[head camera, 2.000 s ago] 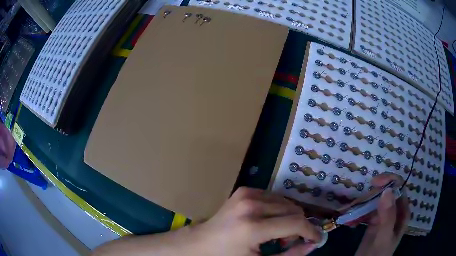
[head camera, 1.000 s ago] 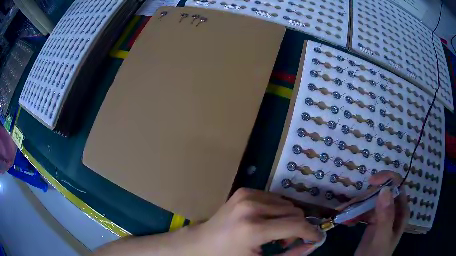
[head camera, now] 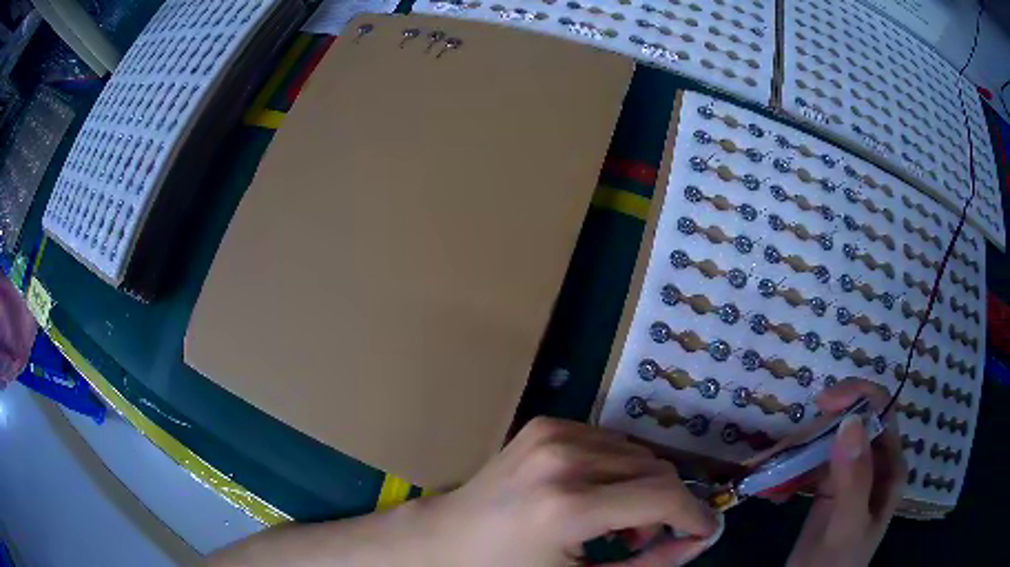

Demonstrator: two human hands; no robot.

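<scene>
My right hand (head camera: 853,487) is closed around a grey-blue handheld tool (head camera: 800,456) that points down-left, with a dark cord running up from its rear end. A brass tip (head camera: 724,500) sits at the tool's working end. My left hand (head camera: 587,493) has its fingertips together at that tip, pinching something small. A pale rounded edge (head camera: 707,543) shows below the left fingertips; what it belongs to is mostly hidden. Both hands are bare and lie over the near edge of the white holding board (head camera: 814,172).
A brown board (head camera: 410,222) lies left of the hands, with several small components (head camera: 446,45) at its far edge. A stack of white boards (head camera: 155,122) stands at left. More white boards (head camera: 886,100) lie beyond. Part of another person shows at the left rim (head camera: 13,332).
The hands and tool have hardly moved. The tool's tip has shifted very slightly against my left fingertips.
</scene>
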